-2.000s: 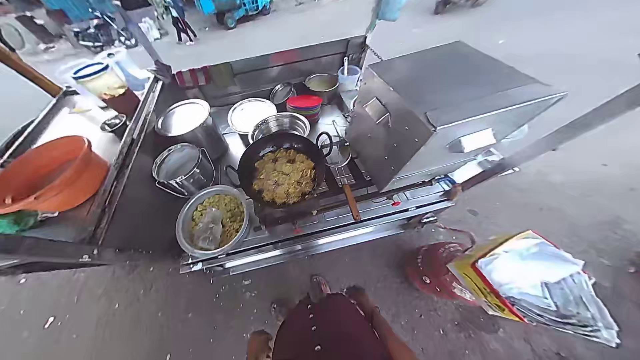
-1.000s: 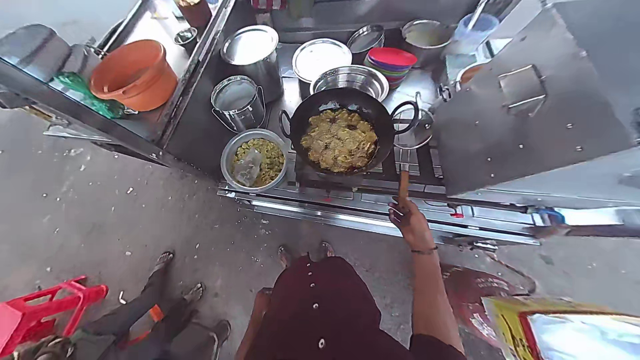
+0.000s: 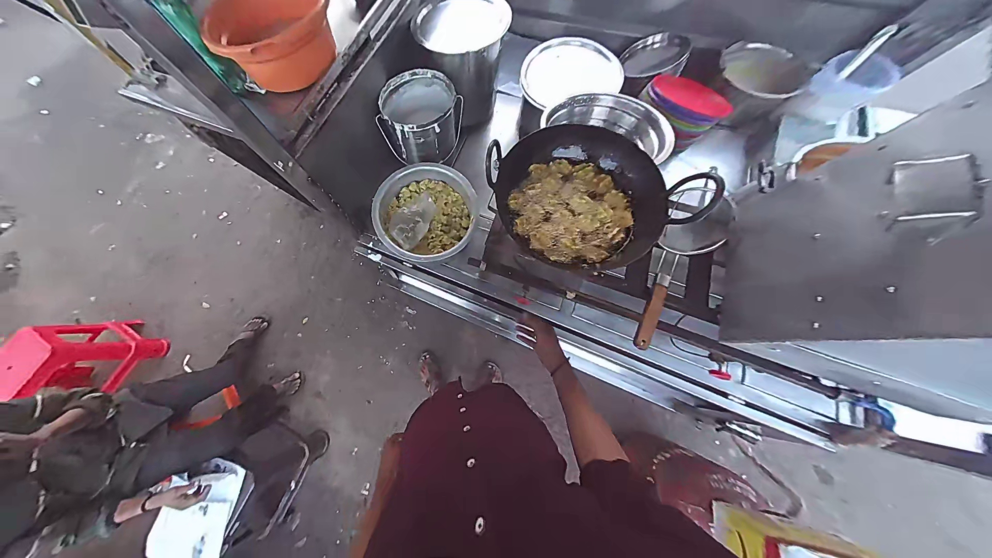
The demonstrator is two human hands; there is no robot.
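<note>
My right hand (image 3: 542,339) is at the front edge of the metal cart, by a red stove knob below the black iron kadhai (image 3: 645,182); its fingertips are partly hidden under the edge. Fritters (image 3: 572,211) fry in the oil. To the right of my hand lies a strainer with a wooden handle (image 3: 651,316), touched by no hand. A metal bowl (image 3: 381,203) of greenish food with a clear plastic bag (image 3: 412,222) in it stands left of the kadhai. My left arm hangs beside my body, its hand out of sight.
Behind the kadhai are a steel pail (image 3: 418,116), lidded pots (image 3: 572,74) and stacked coloured bowls (image 3: 690,97). A steel box (image 3: 860,240) stands right, an orange tub (image 3: 271,46) upper left. A person (image 3: 116,449) sits lower left by a red stool (image 3: 70,356). A red gas cylinder (image 3: 686,480) stands lower right.
My right hand has let go of the strainer's wooden handle and moved left to the cart's front edge. The view has shifted left since two seconds ago.
</note>
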